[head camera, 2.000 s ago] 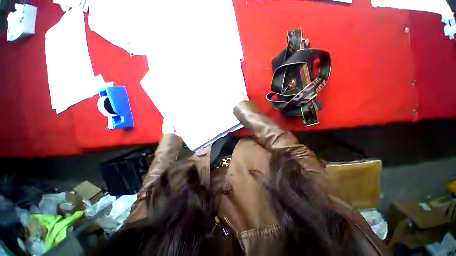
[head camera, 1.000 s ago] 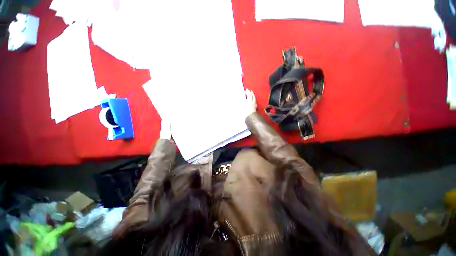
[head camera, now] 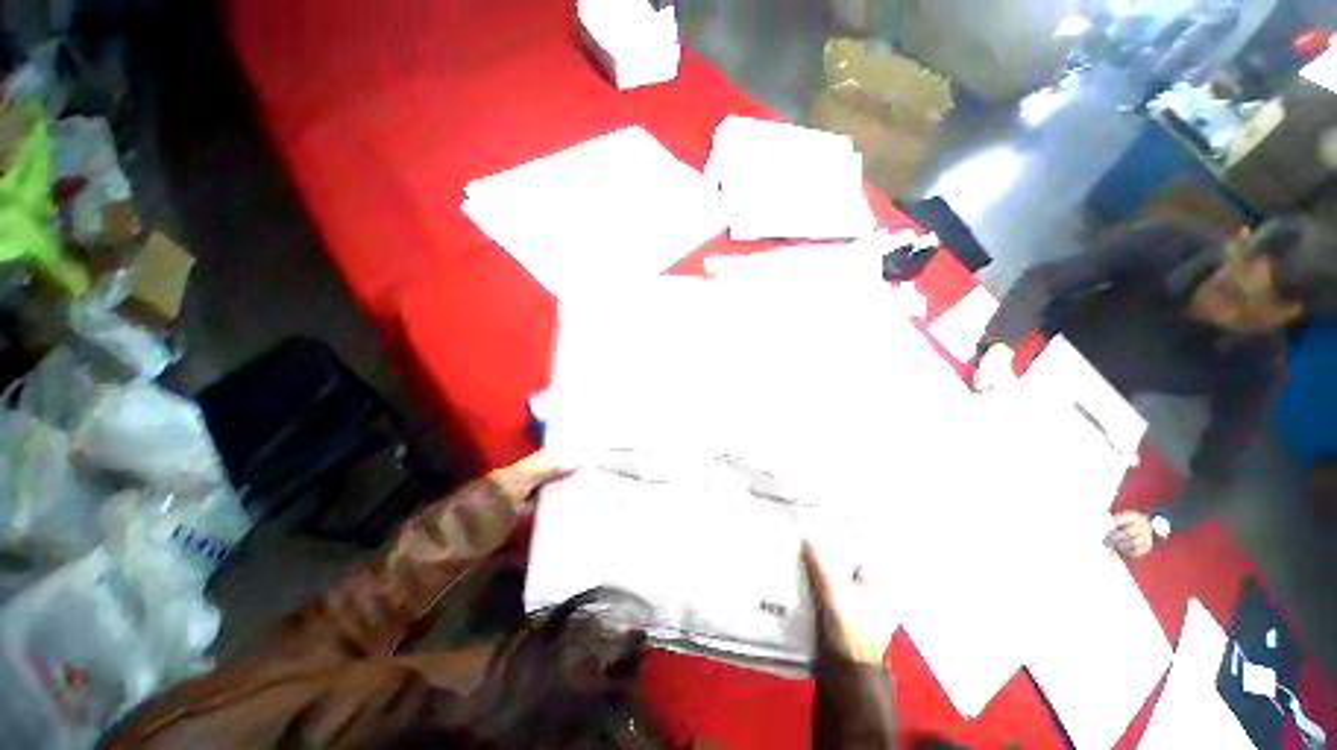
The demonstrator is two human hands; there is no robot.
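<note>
A flat stack of white sheets (head camera: 667,554), greyish with a small dark print near its lower right corner, lies in front of me at the table's near edge. My left hand (head camera: 531,472) grips its left edge. My right hand (head camera: 851,598) holds its right edge, fingers pointing up and away from me. Overexposed white sheets (head camera: 704,366) spread beyond the stack, and their borders merge. A small blue bit (head camera: 540,415), possibly the tape dispenser, shows beside them, mostly hidden.
A person (head camera: 1173,322) across the red table (head camera: 425,293) has both hands at white sheets. A white box (head camera: 631,44) stands at the far end. Black flat pieces (head camera: 1261,659) lie lower right. A black bag (head camera: 308,425) and plastic bags (head camera: 132,454) are on the left.
The view has swung left along the table. The greyish stack is now between my hands, nearer me. The strapped bag has left the picture, and the other person has come into view.
</note>
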